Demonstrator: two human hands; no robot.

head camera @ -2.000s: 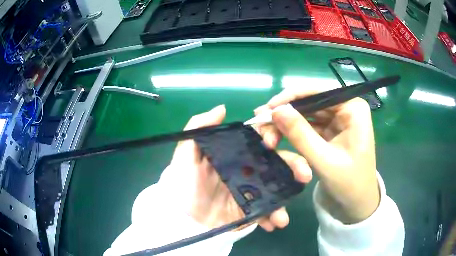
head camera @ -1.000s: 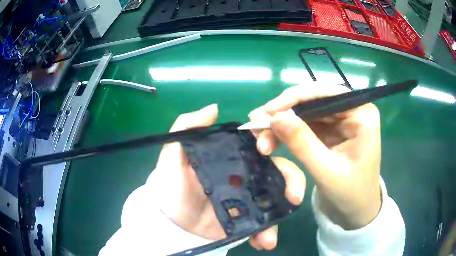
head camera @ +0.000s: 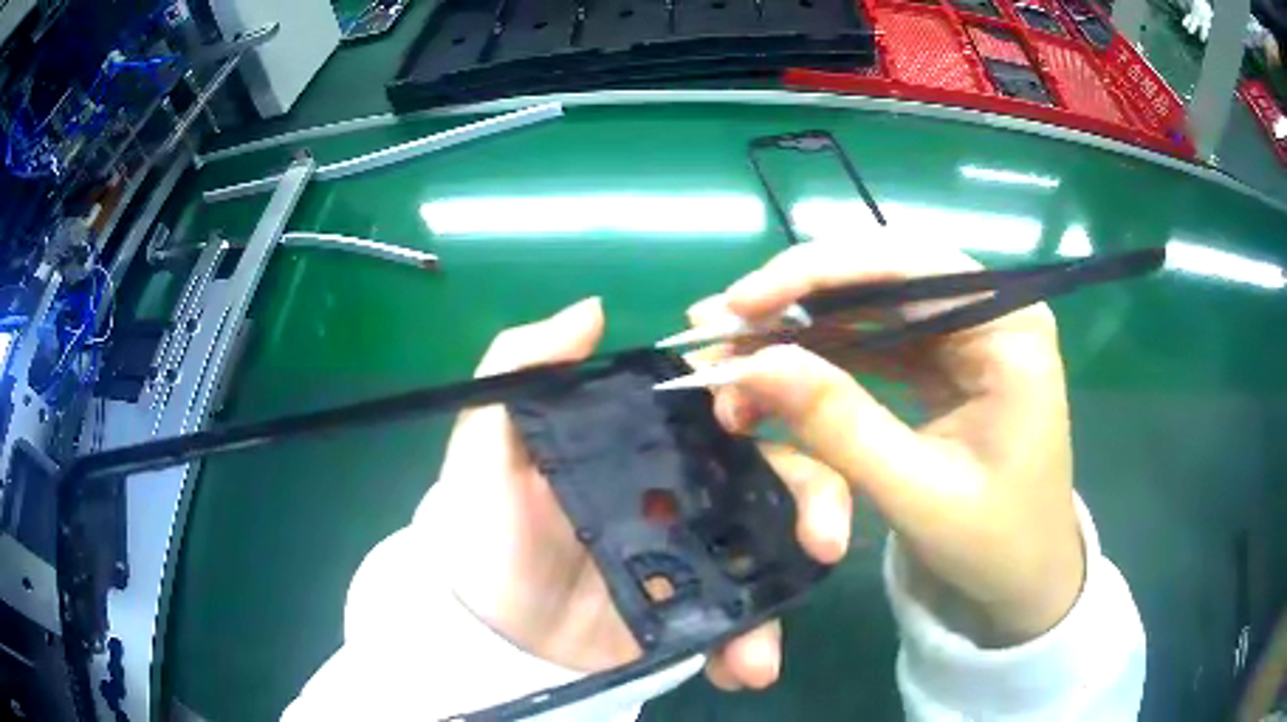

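My left hand [head camera: 529, 494] holds a black phone middle frame [head camera: 635, 480] from beneath, by its solid camera end. Its open window reaches to the lower left, and its near side is cut off by the picture's bottom. My right hand [head camera: 917, 423] holds black tweezers [head camera: 1044, 279] with two pale tips. The tips are apart at the upper edge of the solid plate; whether they touch it I cannot tell. No small part shows between them. Another phone middle frame [head camera: 764, 184] lies on the green mat beyond my right hand, which partly hides it.
Stacked black trays [head camera: 635, 50] and a red tray [head camera: 932, 50] stand at the far side. Pale strips [head camera: 438, 138] lie at the left, beside a silver rail [head camera: 254, 289] and wired machine. Another person's gloved hand [head camera: 1194, 17] shows top right.
The tweezer tips have opened from closed. The held frame has shifted slightly left and down since the earliest frame. The frame on the mat appears further left in view.
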